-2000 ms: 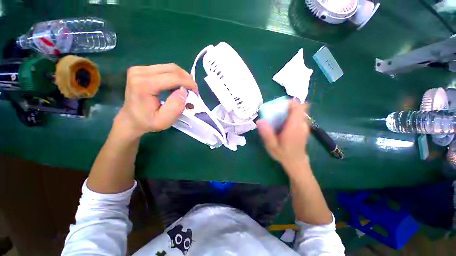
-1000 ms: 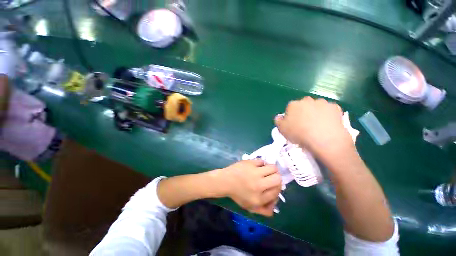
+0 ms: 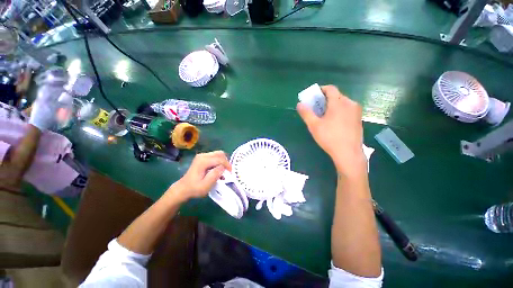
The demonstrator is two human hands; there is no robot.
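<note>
A white portable fan (image 3: 260, 167) lies on the green bench with its round ribbed grille facing up. My left hand (image 3: 207, 174) is closed on the fan's white base (image 3: 228, 198), left of the grille. A limp white cloth (image 3: 292, 188) lies at the grille's lower right. My right hand (image 3: 336, 119) holds a pale blue-grey block (image 3: 313, 100) above the bench, up and right of the fan and apart from it. A second light-blue block (image 3: 394, 145) lies to the right.
A black-handled tool (image 3: 396, 232) lies right of my forearm. A green tape dispenser (image 3: 160, 132) and a clear bottle (image 3: 188, 111) are at left. Other fans stand at back left (image 3: 199, 68) and right (image 3: 461, 97). A metal bracket (image 3: 488, 142) is at right. Another person's arm (image 3: 27, 147) shows at far left.
The view has shifted. My right hand has moved off the fan, up and away, with the block now visible in it. The grille now faces up. My left hand stays at the base.
</note>
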